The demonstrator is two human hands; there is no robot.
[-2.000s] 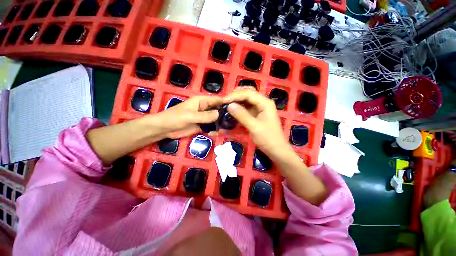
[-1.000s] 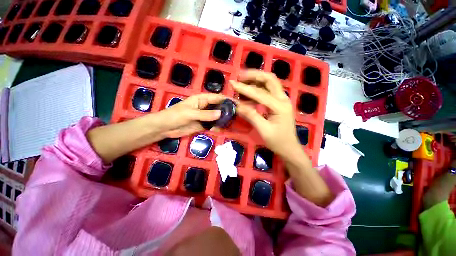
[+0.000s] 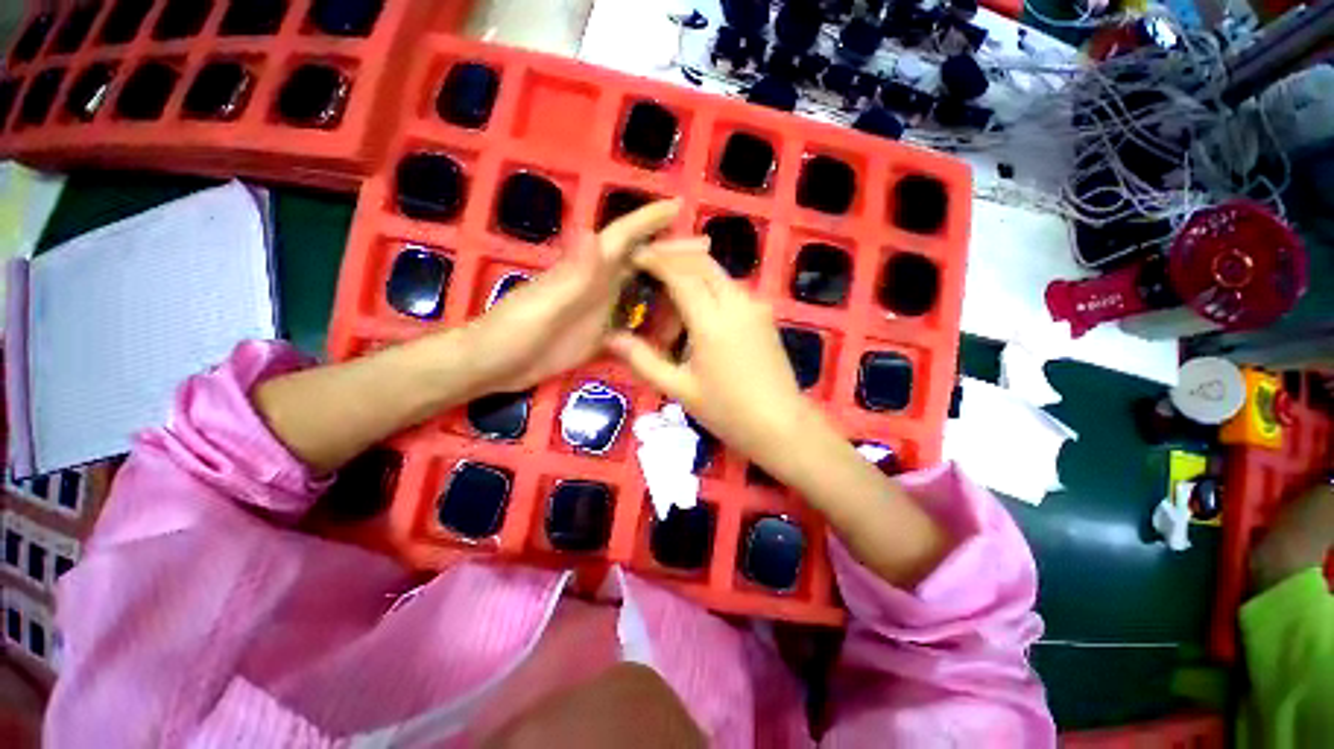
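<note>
My left hand [image 3: 549, 315] and my right hand [image 3: 724, 344] meet over the middle of the red compartment tray [image 3: 556, 110]. Between their fingers they hold a small black unit [image 3: 638, 305], mostly hidden, with a yellowish glint on it. Black glossy rounded-square units, such as the one at lower left [image 3: 476, 499], sit in most pockets of the tray. One pocket in the back row is empty. A crumpled white wipe [image 3: 669, 461] lies on the tray just below my hands.
A stack of filled red trays [image 3: 264, 144] stands at upper left, above an open notebook [image 3: 147, 329]. A dark cluster of units [image 3: 834, 66], tangled cables [image 3: 1141, 161], a dark red fan [image 3: 1232, 266] and white paper scraps [image 3: 1010, 439] lie beyond and right. Another person's green sleeve [image 3: 1290, 659] shows at right.
My right hand has closed back in on the unit, which a second ago showed plainly in my left fingers. My left fingers have risen, and the unit is turned and more hidden.
</note>
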